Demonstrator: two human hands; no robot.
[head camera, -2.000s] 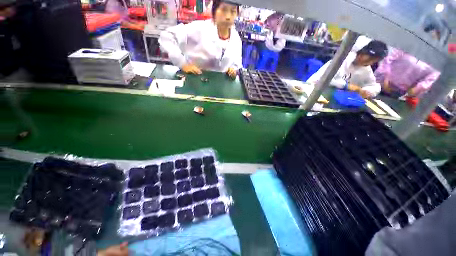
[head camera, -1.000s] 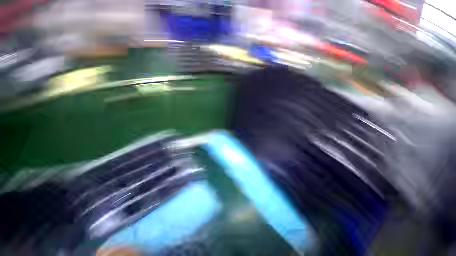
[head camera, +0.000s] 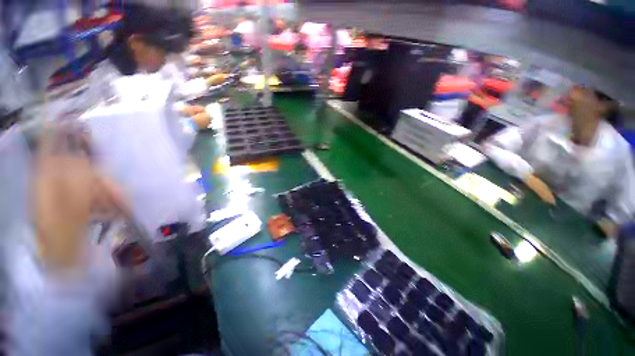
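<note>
A large blurred hand (head camera: 66, 201) with a pale sleeve is raised at the left edge. It appears to be my left hand, and whether it holds anything cannot be told. My right hand is out of the picture. A clear blister tray (head camera: 411, 306) with rows of black squares lies at the bottom centre right. A darker, filled blister tray (head camera: 331, 222) lies beyond it. Part of a light-blue sheet (head camera: 334, 337) shows at the bottom edge, with thin dark lines over it.
A white oblong box (head camera: 235, 233), blue stick (head camera: 256, 247), brown-orange block (head camera: 280, 227) and white scraps (head camera: 287, 268) lie left of the trays. A compartment tray (head camera: 261, 132) lies beyond. The green belt (head camera: 418, 201) runs diagonally at right. People in white sit on both sides.
The view has swung left, showing the bench's left part. The black tray stack and blue strip have left the picture. A blurred raised hand now shows at left; the earlier fingers at the bottom are gone.
</note>
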